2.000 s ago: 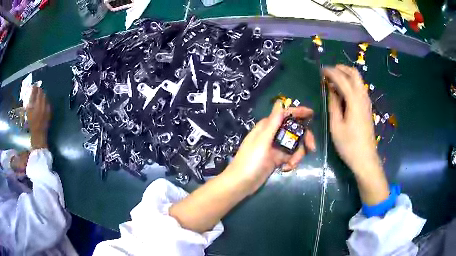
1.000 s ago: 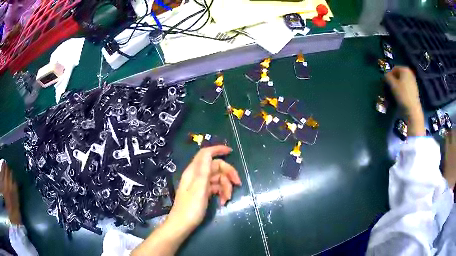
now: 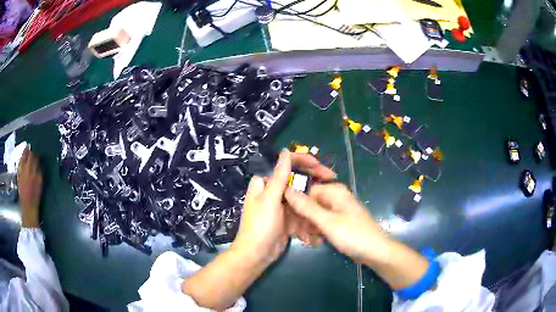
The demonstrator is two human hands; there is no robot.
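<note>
A small dark watch housing (image 3: 299,182) with a white and yellow part showing is held between my two hands, in front of me. My left hand (image 3: 268,210) cups it from the left, its fingers curled round it. My right hand (image 3: 332,216), with a blue wristband (image 3: 422,278), grips it from the right. The fingers hide most of the housing. A display screen with an orange-gold ribbon (image 3: 300,148) lies just beyond my fingers. More display screens (image 3: 407,207) lie loose to the right, with gold ribbons and small white patches.
A large pile of spring clips (image 3: 164,158) lies at left. A grey rail (image 3: 244,63) runs along the far side, with a white box (image 3: 222,21) and yellow sheets beyond. Small watch units (image 3: 528,182) lie at far right. Another person's hand (image 3: 28,183) is at far left.
The view has turned right, then partly back left. The right hand went to the far-right units and is now back at my left hand. The two hands have come together on a housing.
</note>
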